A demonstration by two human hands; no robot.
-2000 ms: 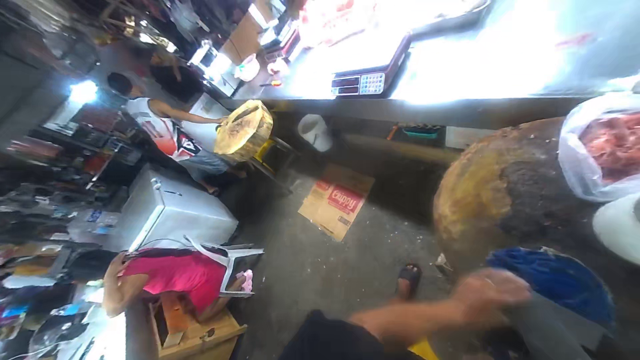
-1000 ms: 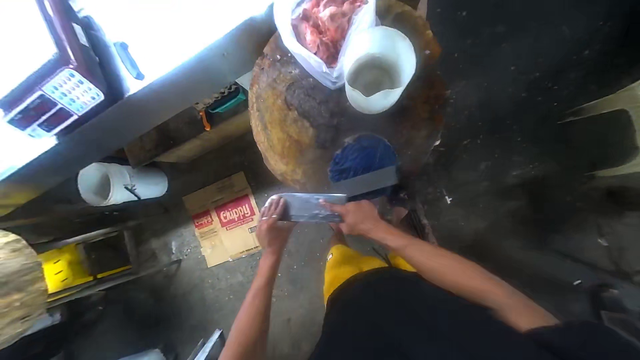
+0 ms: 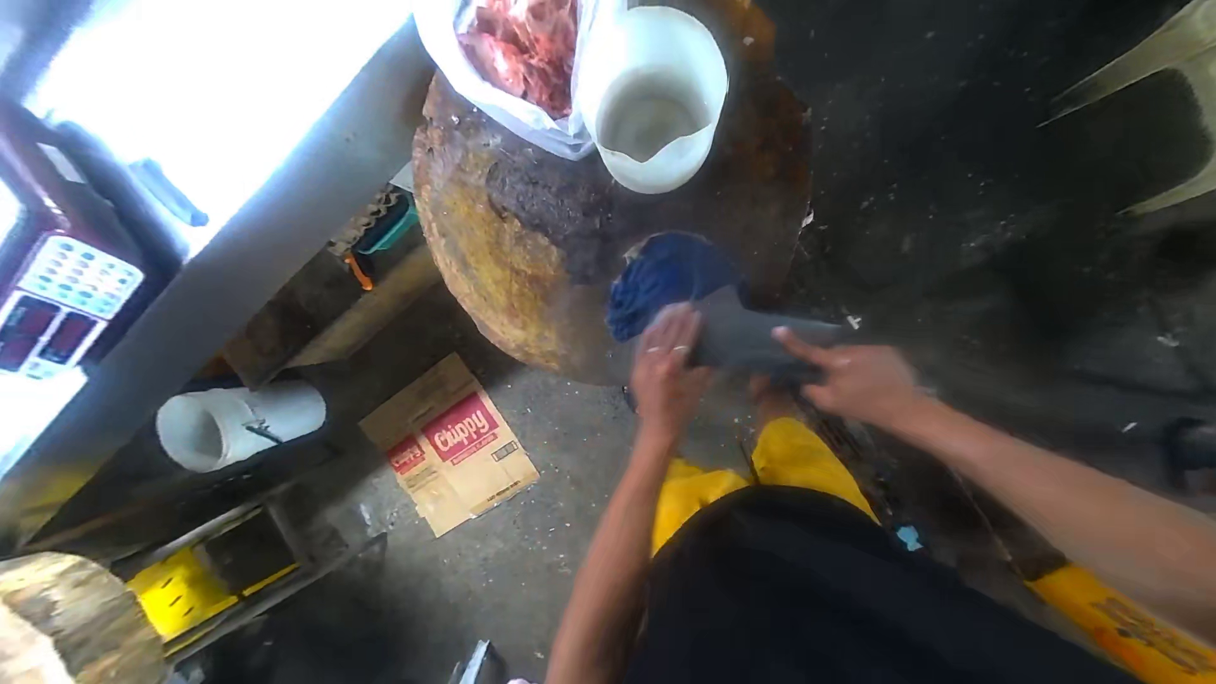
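Note:
A flat grey slab (image 3: 760,340), blurred, lies across both hands; whether it is a blade or a stone I cannot tell. My left hand (image 3: 670,366), with a ring on one finger, is at its left end. Its right part is gripped by my right hand (image 3: 855,380), the thumb on top. Just beyond the slab a crumpled blue cloth (image 3: 665,275) rests on the near part of a round wooden chopping block (image 3: 513,275). Farther back on the block stand a white plastic container (image 3: 655,104) and a plastic bag of raw meat (image 3: 527,57).
At left is a metal counter (image 3: 256,171) with a digital scale (image 3: 81,275). Below it lies a white bucket (image 3: 242,423) on its side, near flattened cardboard (image 3: 456,446) on the floor. A second round wooden block (image 3: 76,617) and a yellow crate (image 3: 180,589) are lower left; plastic chair legs (image 3: 1149,85) show upper right.
The view has swung strongly toward the block. Two seconds ago one hand was seen by the blue cloth; since one second ago both hands and the slab have moved right relative to the block.

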